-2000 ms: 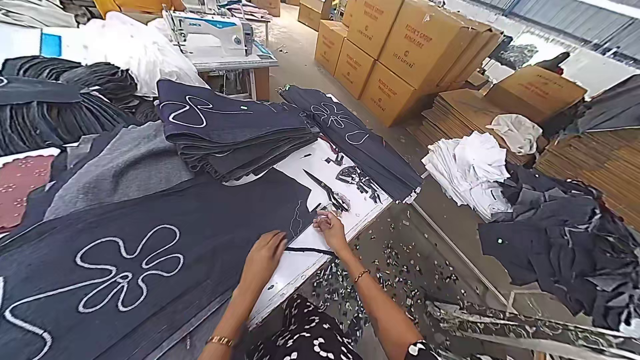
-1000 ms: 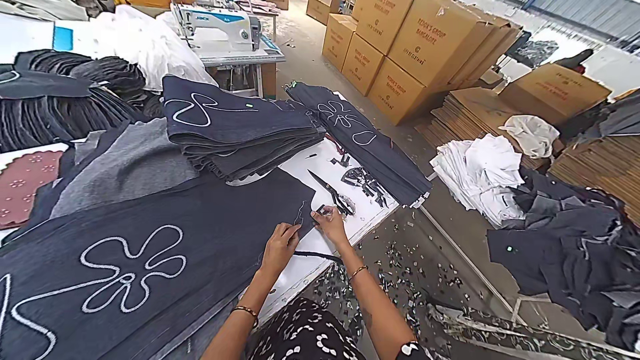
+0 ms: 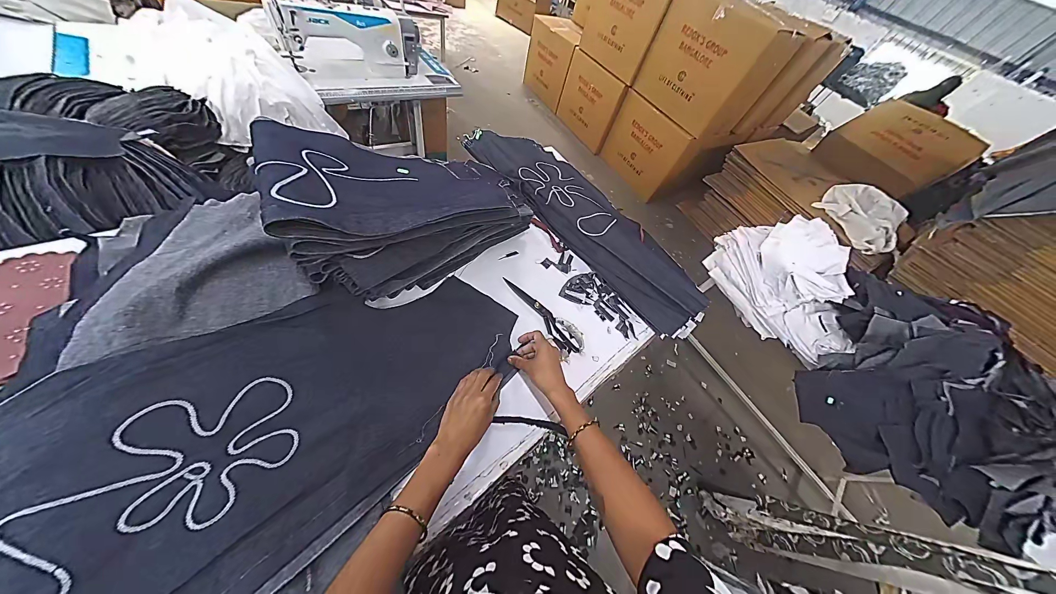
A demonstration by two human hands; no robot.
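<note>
A dark denim panel point(image 3: 363, 355) with a white cord flower lies across the white table. My left hand point(image 3: 472, 403) rests on the panel's edge with its fingers down on the cloth. Just right of it, my right hand point(image 3: 538, 363) pinches the edge near the panel's corner, thumb against fingers. A loose thread point(image 3: 493, 351) lies on the denim beside both hands. Black-handled scissors point(image 3: 544, 313) lie beyond my right hand, blades pointing away to the left. Dark fabric scraps point(image 3: 598, 299) lie to their right. A narrow black strip point(image 3: 528, 422) extends past the table edge below my hands.
Folded denim panels point(image 3: 388, 206) are stacked behind, with another embroidered denim piece point(image 3: 594, 223) along the far table edge. A sewing machine point(image 3: 346, 37) stands beyond. Cardboard boxes point(image 3: 660, 124), white cloth point(image 3: 784, 280) and dark cloth heaps point(image 3: 916, 396) are right; scraps litter the floor.
My left hand has moved up along the panel's edge, closer to my right hand. The scissors and the stacked panels have stayed where they were.
</note>
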